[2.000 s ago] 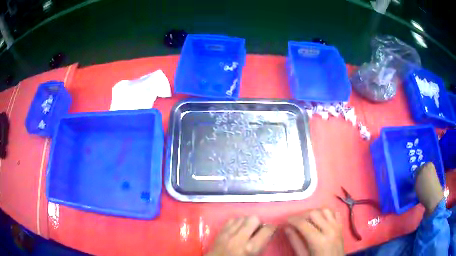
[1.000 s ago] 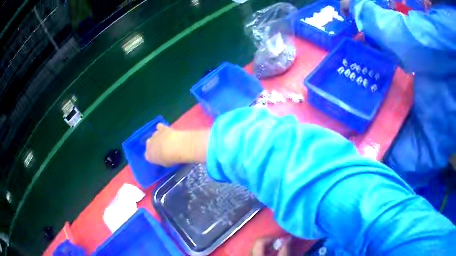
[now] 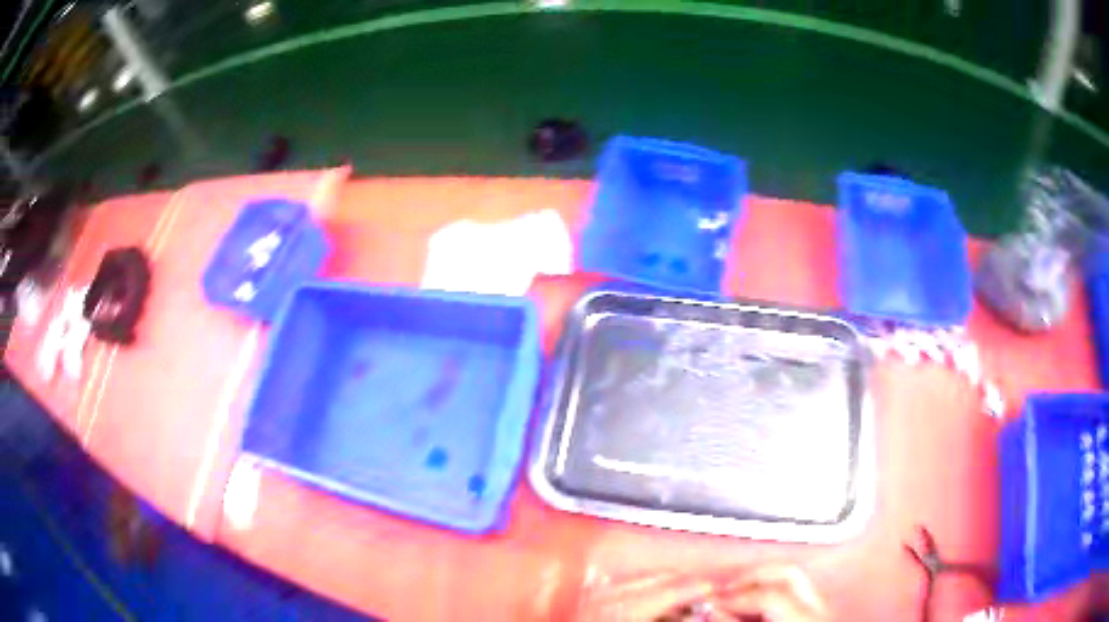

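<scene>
My left hand point(image 3: 641, 594) and my right hand point(image 3: 778, 595) are close together at the bottom edge, blurred and partly cut off. Any small part between the fingers is too blurred to make out. The metal tray point(image 3: 546, 431) lies just beyond the hands, with many tiny clear or silvery pieces point(image 3: 730, 407) scattered in it. The dark pliers point(image 3: 930, 565) lie on the red sheeting to the right of my right hand, cut off by the lower edge. Small white parts point(image 3: 930, 346) are heaped beyond the tray's right corner.
The large blue bin point(image 3: 383, 401) is left of the tray. A small blue bin point(image 3: 292, 228) and black ring-shaped item point(image 3: 119, 295) are farther left. White cloth point(image 3: 499, 253), two far blue bins point(image 3: 666, 182) and a clear bag point(image 3: 1028, 286) are behind. Another blue bin point(image 3: 1043, 498) is right.
My right arm, which reached into a far blue bin one second ago, has come back beside my left hand. The view has turned back toward the table.
</scene>
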